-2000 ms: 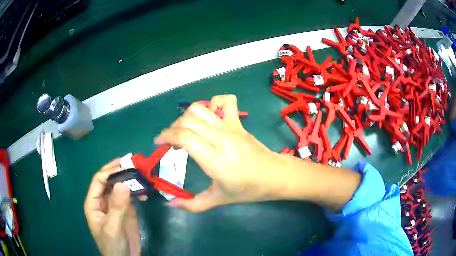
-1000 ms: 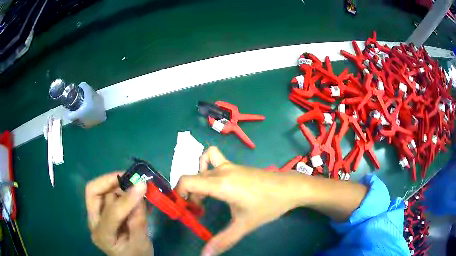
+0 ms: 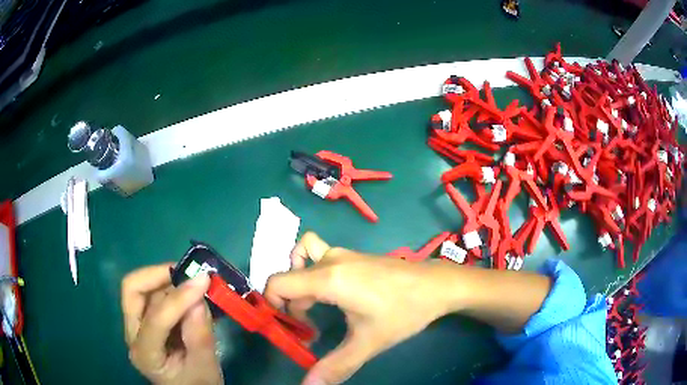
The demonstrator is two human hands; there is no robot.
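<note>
A black device housing [image 3: 197, 254] with a small white and green patch is in my left hand [image 3: 169, 323], at lower left. A red spring clamp [image 3: 260, 325] is on the housing; its jaw end lies against it near my left thumb. My right hand [image 3: 354, 301] grips the clamp's handles, which are close together. Whether the jaws are open or closed on the housing is hard to tell. Another red clamp [image 3: 345, 180] with a black block [image 3: 310, 164] in its jaws lies on the bench above my hands. A white wipe [image 3: 273, 241] lies just behind them.
A big pile of labelled red clamps [image 3: 565, 150] covers the right side. A whitish dispenser bottle [image 3: 124, 162] and paper strips [image 3: 77, 225] are at left. A red bin [image 3: 9, 263] is at the far left edge. A long white strip [image 3: 301, 101] crosses the green bench. A blue sleeve shows at far right.
My right hand has left the clamped unit's spot, which now shows uncovered. The held clamp's handles were spread and are now close together. The housing turned in my left hand, and the view shifted slightly.
</note>
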